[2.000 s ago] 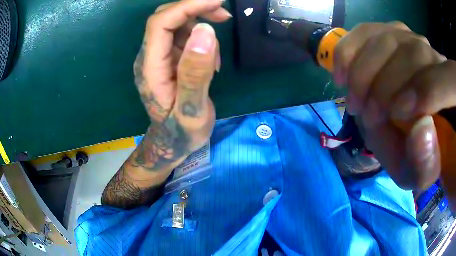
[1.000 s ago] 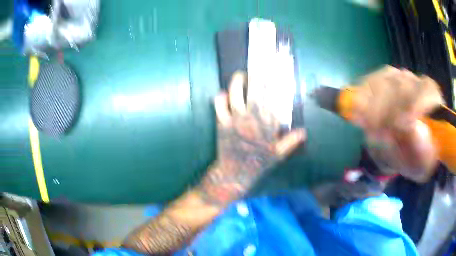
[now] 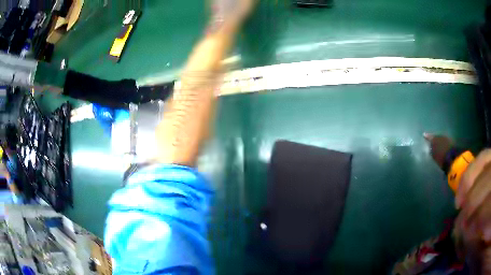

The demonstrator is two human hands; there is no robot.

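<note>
The black work mat [image 3: 309,201] lies on the green bench in front of me with no phone unit on it. My right hand [image 3: 474,196] is at the right edge, partly cut off, closed around the electric screwdriver [image 3: 459,169], whose dark nose points up and left. My left arm reaches far forward across the bench. My left hand [image 3: 231,6] is blurred and cut off by the top edge, so its fingers and anything in them cannot be made out.
A long pale strip [image 3: 350,74] crosses the bench beyond the mat. A yellow and dark phone-sized piece [image 3: 124,36] lies at the upper left. Another person's dark sleeve [image 3: 99,88] reaches in from the left. A dark object [image 3: 313,2] is at the top edge.
The view has shifted. My left hand has left the mat and reached far forward. The bright unit that lay on the mat is no longer there. My right hand still holds the screwdriver.
</note>
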